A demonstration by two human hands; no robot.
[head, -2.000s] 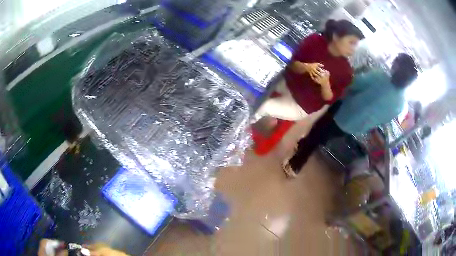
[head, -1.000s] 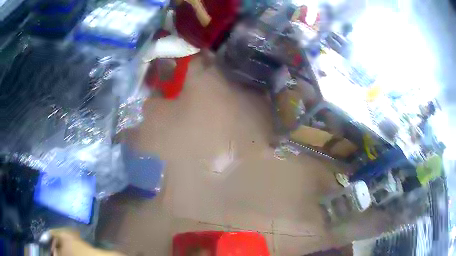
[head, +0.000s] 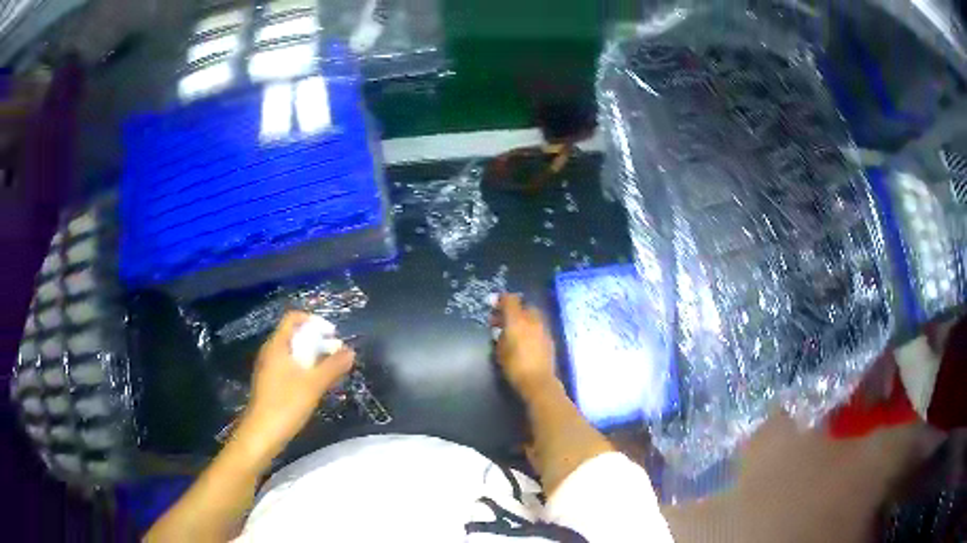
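Observation:
My left hand (head: 295, 371) is closed on a white housing (head: 312, 339), partly hidden by its fingers, over the left part of the black bench top (head: 435, 398). My right hand (head: 520, 345) is at the right edge of a heap of small fittings (head: 477, 295), fingertips low over the bench. White shows at its fingertips; whether that is a finger cot or a part, and whether the fingers hold anything, I cannot tell.
A blue plastic tray (head: 255, 191) stands back left, a blister tray of white pieces (head: 74, 350) far left. Right are a small blue bin (head: 615, 345) and a large bagged parts tray (head: 763, 212). Crumpled clear film (head: 461, 212) lies behind the fittings.
The view has swung from the floor and co-workers back to the bench. Both hands are now in full view; before, hands showed only at the lower left edge.

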